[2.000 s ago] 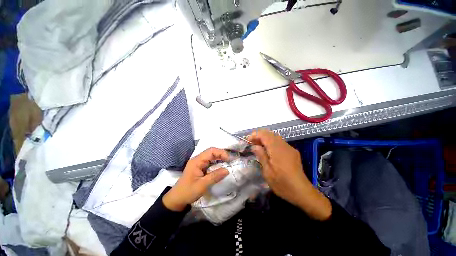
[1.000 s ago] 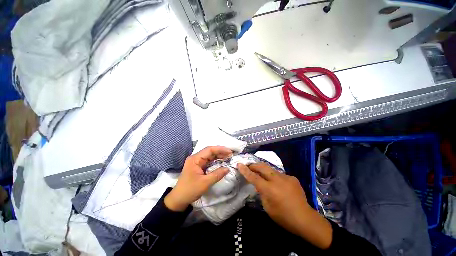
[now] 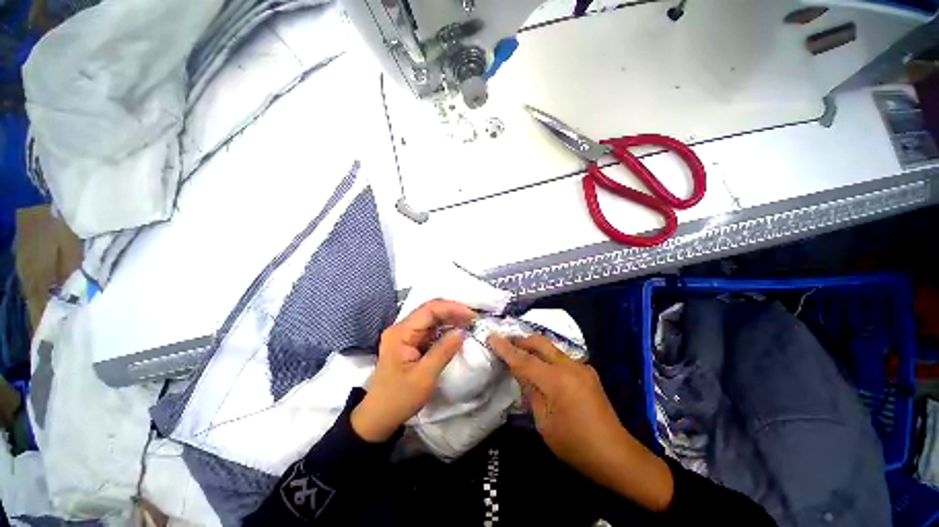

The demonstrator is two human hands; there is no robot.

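A garment piece with white lining [image 3: 468, 396] is bunched over my lap in front of the table. Its dark checked shell fabric [image 3: 329, 283] lies over the table's front edge to the left. My left hand [image 3: 412, 365] pinches the white cloth between thumb and fingers. My right hand [image 3: 556, 386] pinches the same cloth close beside it, fingertips nearly touching. A seam edge [image 3: 480, 327] shows between the fingertips, but its detail is too small to make out.
Red-handled scissors [image 3: 640, 190] lie on the machine bed, right of the presser foot area [image 3: 472, 88]. Stacked garment pieces [image 3: 113, 113] lie at the table's left. A blue crate [image 3: 651, 360] with dark garments stands below right. The table's front edge [image 3: 721, 237] carries a scale.
My right hand has come down and in from above the cloth, and now pinches it beside my left hand. A white fold now shows to the right of the hands.
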